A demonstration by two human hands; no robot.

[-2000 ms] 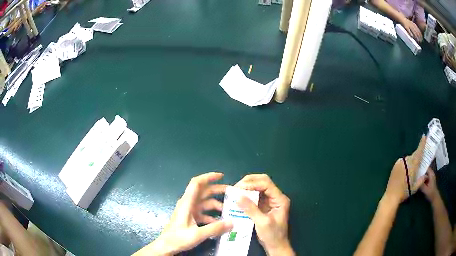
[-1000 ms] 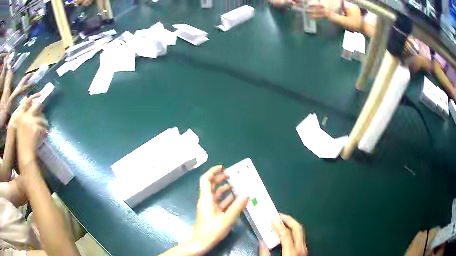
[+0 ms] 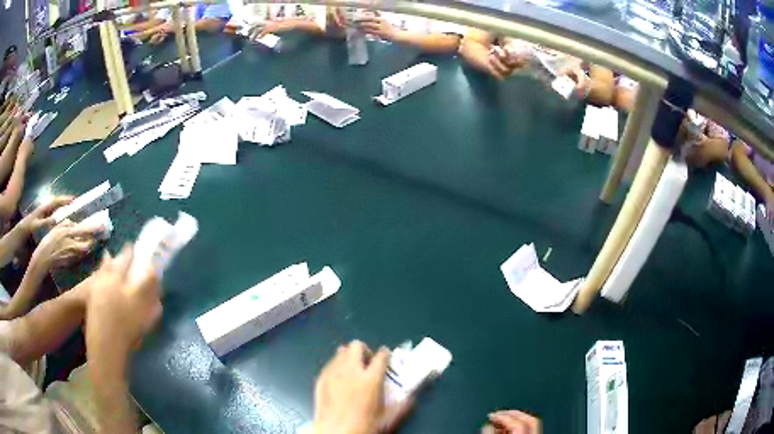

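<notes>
My left hand (image 3: 350,388) is at the bottom centre, around a white carton (image 3: 420,366) with blue print, its far end pointing right and up. The grip is partly blurred and hidden by my fingers. My right hand (image 3: 514,423) shows only as fingers at the bottom edge, apart from the carton; its palm is cut off. A white box (image 3: 606,386) with blue and green print lies to the right, its near end cut by the edge. An open white carton (image 3: 263,309) lies left of my left hand, end flaps up.
A neighbour's hand (image 3: 123,297) holds a blurred white carton at left. White sheets (image 3: 212,136) lie far left beside brown cardboard (image 3: 86,124). A folded white paper (image 3: 536,284) lies by the shelf post (image 3: 624,229). Several people's hands and white boxes (image 3: 407,82) line the far side.
The carton group at left has become one carton, and a neighbour's hand now holds one there. My right hand has left the carton and moved low right. A box now shows at bottom right.
</notes>
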